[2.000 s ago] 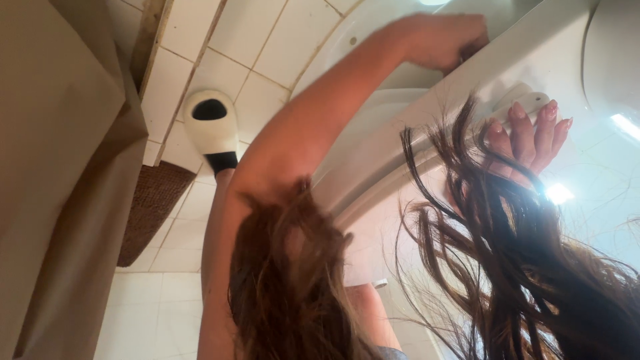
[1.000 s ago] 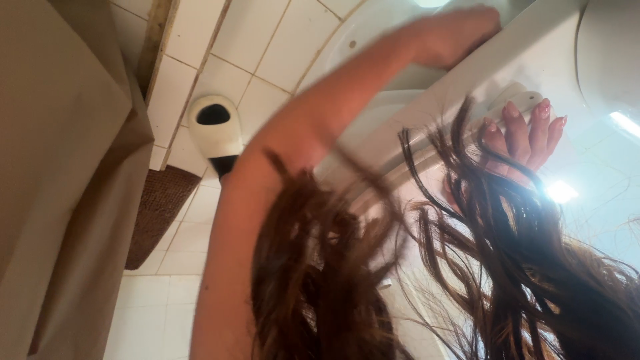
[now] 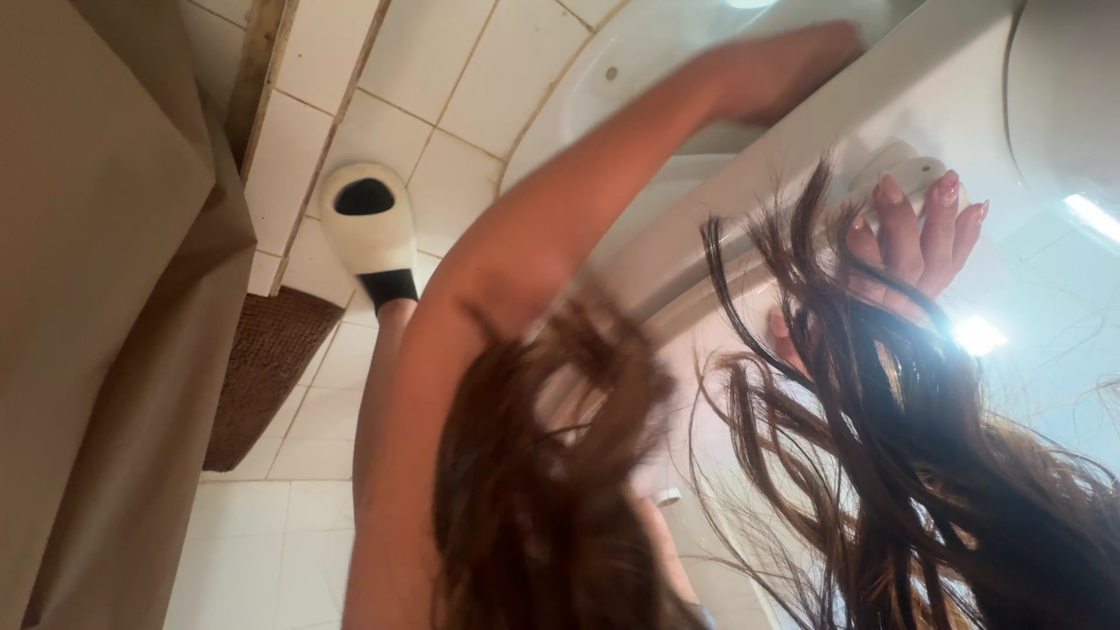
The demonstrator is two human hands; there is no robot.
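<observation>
From the lower left my left arm reaches across to the far side of a white fixture, apparently a toilet. My left hand is blurred at its edge, with the fingertips hidden, so I cannot tell whether it holds anything. On the right, my right hand lies near a white hinge-like fitting, fingers extended and slightly apart, with nothing seen in them. Long brown hair hangs over its palm area and wrist. More hair covers part of my left upper arm.
A foot in a white and black slipper stands on white floor tiles. Beside it lies a brown textured mat. A beige curtain-like cloth fills the left side. A bright light reflection shows at the right.
The hair over my left arm has swung and shifted. My left hand has moved slightly at the fixture's edge, and its fingers are less visible. My right hand has stayed about where it was.
</observation>
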